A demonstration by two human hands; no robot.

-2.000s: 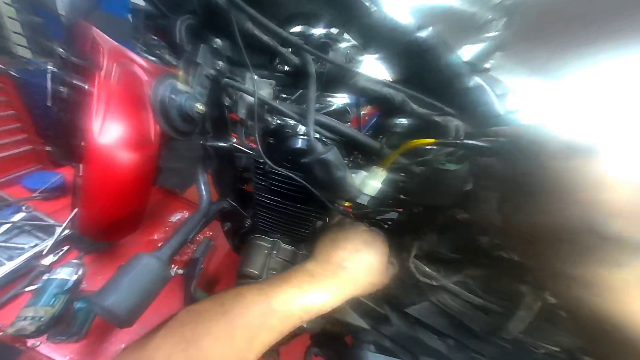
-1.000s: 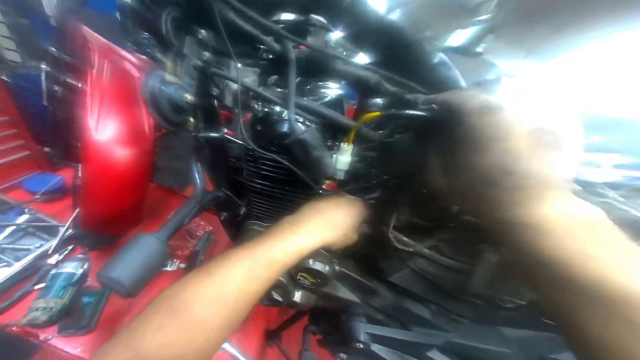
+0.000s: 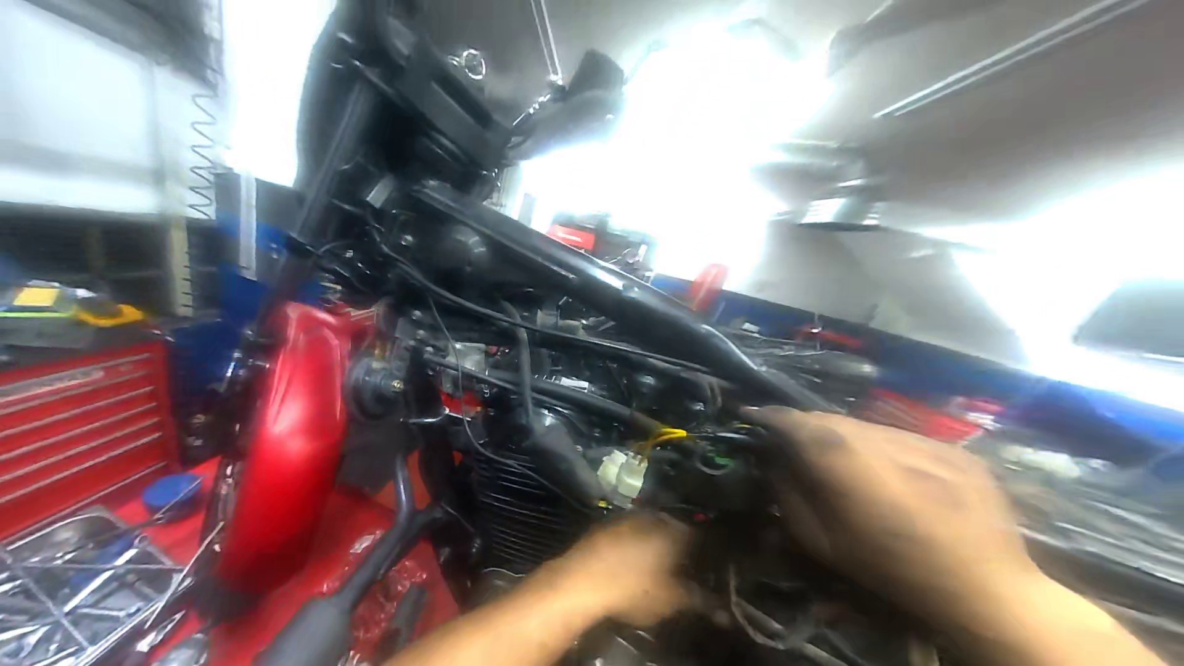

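In the head view, a motorcycle frame tube (image 3: 592,277) slopes down to the right above the finned engine cylinder (image 3: 518,513). My left hand (image 3: 647,569) reaches in behind the cylinder, just below a white wire connector (image 3: 624,474); its fingertips are blurred and hidden in the dark parts. My right hand (image 3: 888,490) lies over the rear end of the frame tube, its fingers curled down out of sight. Between the hands a yellow wire (image 3: 668,435) runs from the connector. Whether either hand holds anything does not show.
The red front fender (image 3: 296,444) stands at left beside a black footrest bar (image 3: 398,536). Behind it are a red tool chest (image 3: 83,425), a blue round lid (image 3: 173,493) and a metal tray of tools (image 3: 88,592) on the red surface. A cluttered bench (image 3: 1110,499) lies at right.
The view has tilted up, showing the upper frame and the workshop. Since two seconds ago my right hand has come from a blur at the right edge to the frame. My left hand remains behind the cylinder.
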